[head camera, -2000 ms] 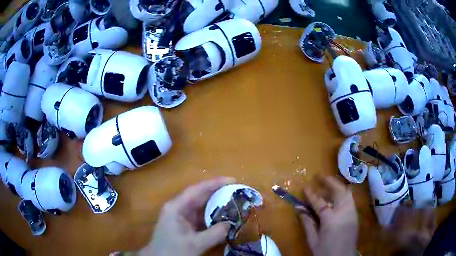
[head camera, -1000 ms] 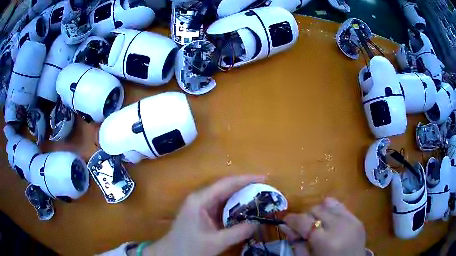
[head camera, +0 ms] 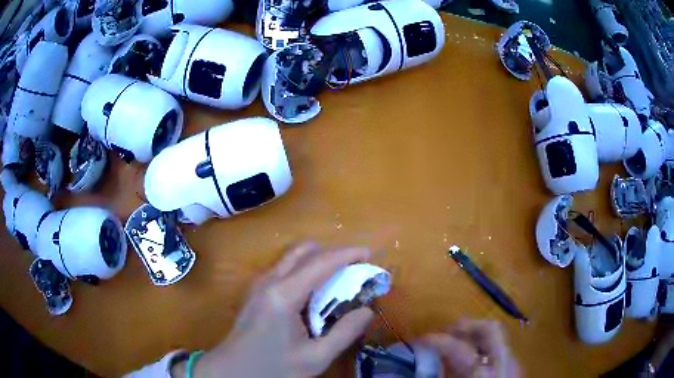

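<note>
A white rear shell [head camera: 336,288] with its open side showing dark parts is in my left hand [head camera: 284,321], fingers behind it and thumb at its lower edge. Thin wires [head camera: 392,325] run from the shell down to a camera body [head camera: 392,362], which the bottom edge of the picture cuts off. My right hand [head camera: 473,351], blurred, has its fingertips at the right side of that body. The dark tweezers [head camera: 489,284] lie on the tabletop, right of the shell and above my right hand, touched by no hand.
White camera bodies [head camera: 222,170] and open shells with circuit boards [head camera: 161,245] are piled at the left and back. More camera bodies [head camera: 565,140] and a shell with wires [head camera: 556,230] lie at the right. Pale specks dot the orange-brown tabletop [head camera: 414,162]. A dark green mat lies behind.
The tweezers have left my right hand and lie on the table. My right hand has moved down to the camera body. My left hand has tilted the shell and shifted it slightly left.
</note>
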